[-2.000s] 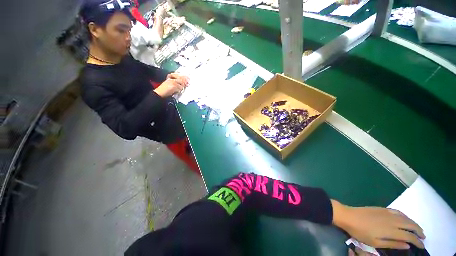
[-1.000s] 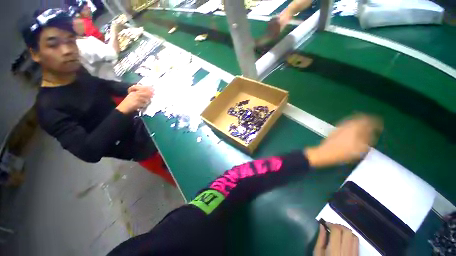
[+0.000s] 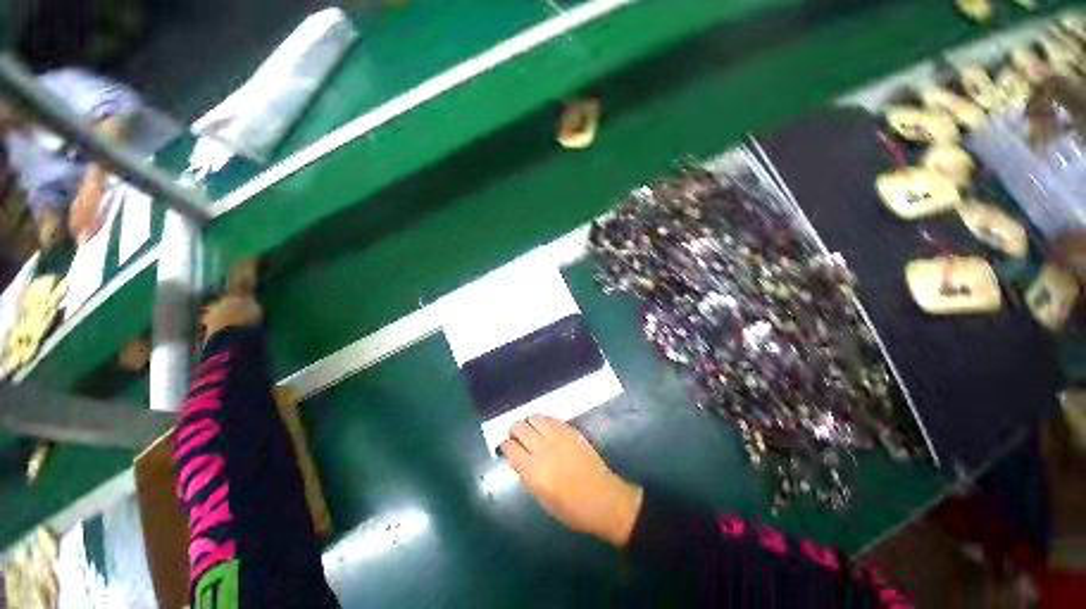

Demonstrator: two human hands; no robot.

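My left hand is small and blurred at the far left, stretched over the green conveyor. A pale tan piece, perhaps a housing, shows at its fingertips; I cannot tell if it is gripped. My right hand rests palm down with bent fingers on the near edge of the white pad. A tiny dark spot shows by its fingertips; whether it holds anything is unclear. A wide black strip lies across the pad. A large loose heap of small shiny modules lies right of the pad.
A cardboard box is partly hidden behind my left arm. A metal post stands beside my left hand. A housing lies on the conveyor. Cream housings with red wires lie on the black mat. Another person's hand shows at far left.
The view has swung right, bringing the heap and black mat into sight. My left hand has moved from near the pad out over the conveyor. My right hand stays at the pad's near edge.
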